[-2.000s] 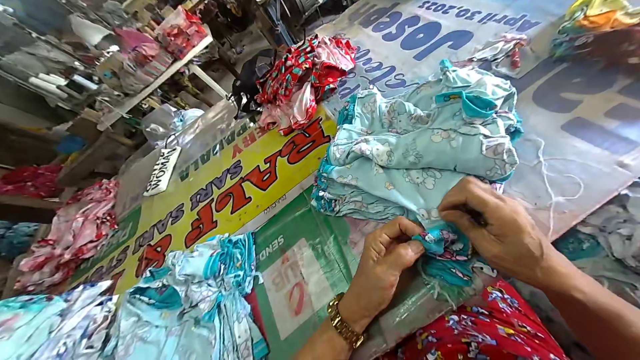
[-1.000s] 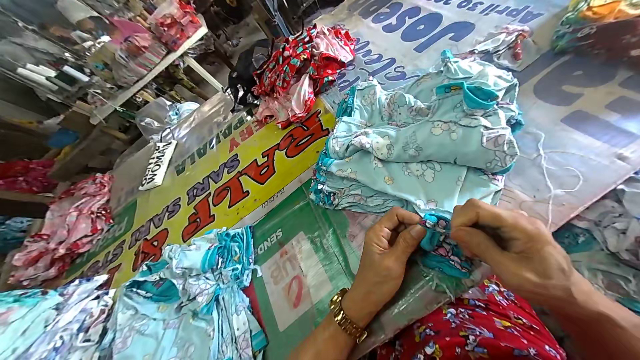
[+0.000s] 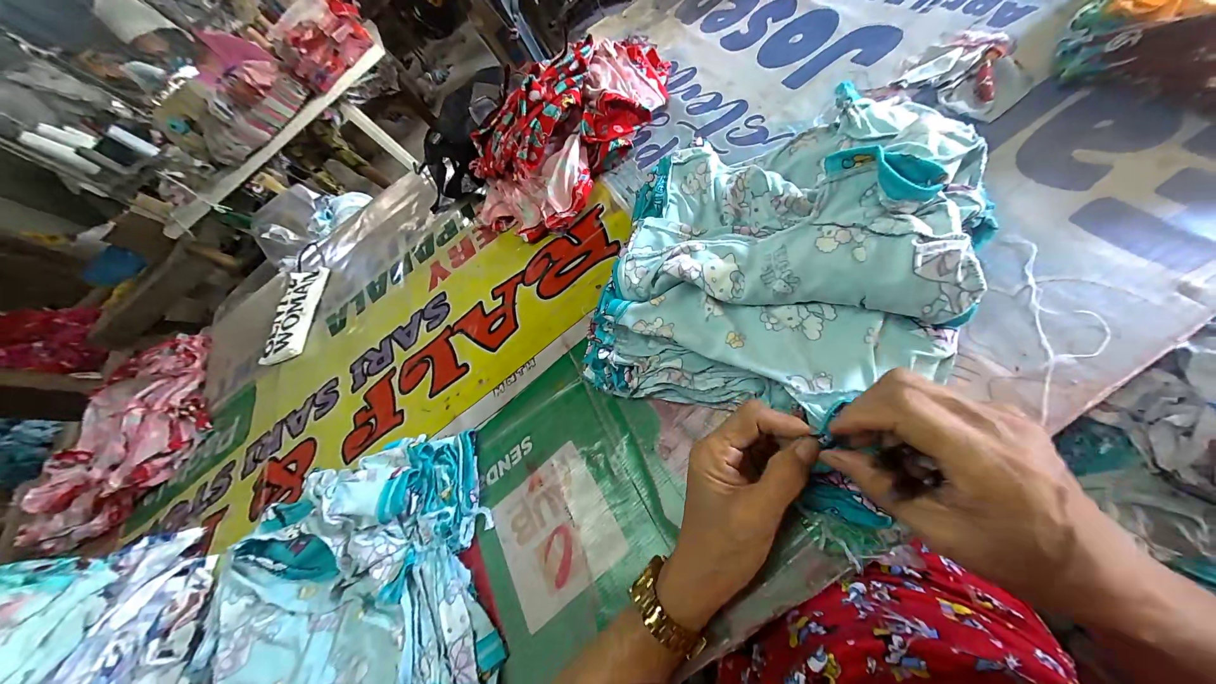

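A stack of light teal printed garments [image 3: 788,266] with darker teal trim lies in front of me. At its near edge, my left hand [image 3: 746,494], with a gold watch at the wrist, pinches a bit of teal trim [image 3: 826,427] between thumb and forefinger. My right hand [image 3: 950,475] grips the same trim from the right, fingertips almost touching those of the left. What lies inside the right hand's curled fingers is dark and blurred. More patterned teal cloth hangs below the fingertips at the edge.
More teal garments [image 3: 351,570] lie at the lower left. A red printed pile [image 3: 570,123] stands beyond the stack. White string [image 3: 1040,313] lies to the right. Printed tarpaulin [image 3: 475,332] covers the table. Pink-red garments [image 3: 133,437] and a shelf edge [image 3: 285,133] are at the left.
The pinched trim has been drawn up and is largely hidden between my fingertips; earlier a larger bunch of it showed between my hands. The stack remains in place.
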